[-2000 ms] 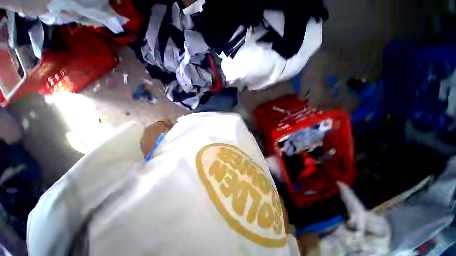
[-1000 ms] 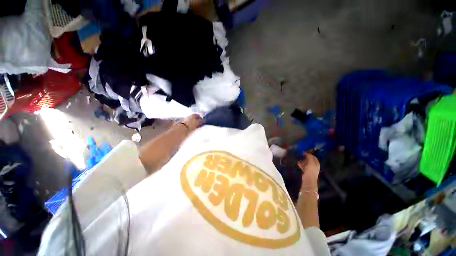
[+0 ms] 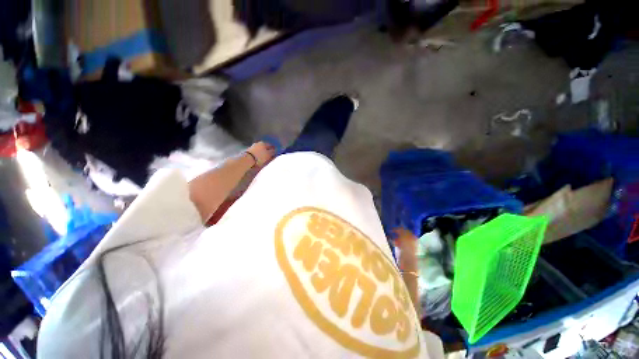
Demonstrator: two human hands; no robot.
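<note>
My left hand (image 3: 263, 153) is small and blurred in front of my white shirt, close to my dark trouser leg. Its fingers are unclear, and a dark red patch shows beneath the forearm. My right hand (image 3: 405, 242) is by the near side of a blue plastic crate (image 3: 434, 184), partly cut off by the shirt; whether it touches the crate is unclear. A bright green perforated basket (image 3: 499, 270) sits tilted at the crate's open side. A crumpled clear or whitish bag (image 3: 434, 263) shows between my right hand and the green basket.
A black bundle with white edges (image 3: 129, 123) lies at the left. Another blue crate (image 3: 63, 259) is at lower left. Cardboard (image 3: 578, 207) and more blue crates are at right. A blue-edged table (image 3: 574, 312) runs along the lower right. Dark fabric lies at upper right.
The view has turned right: the black bundle has shifted left and the blue crate and green basket are nearer the middle. My right hand is now beside the crate. The red basket seen earlier is gone.
</note>
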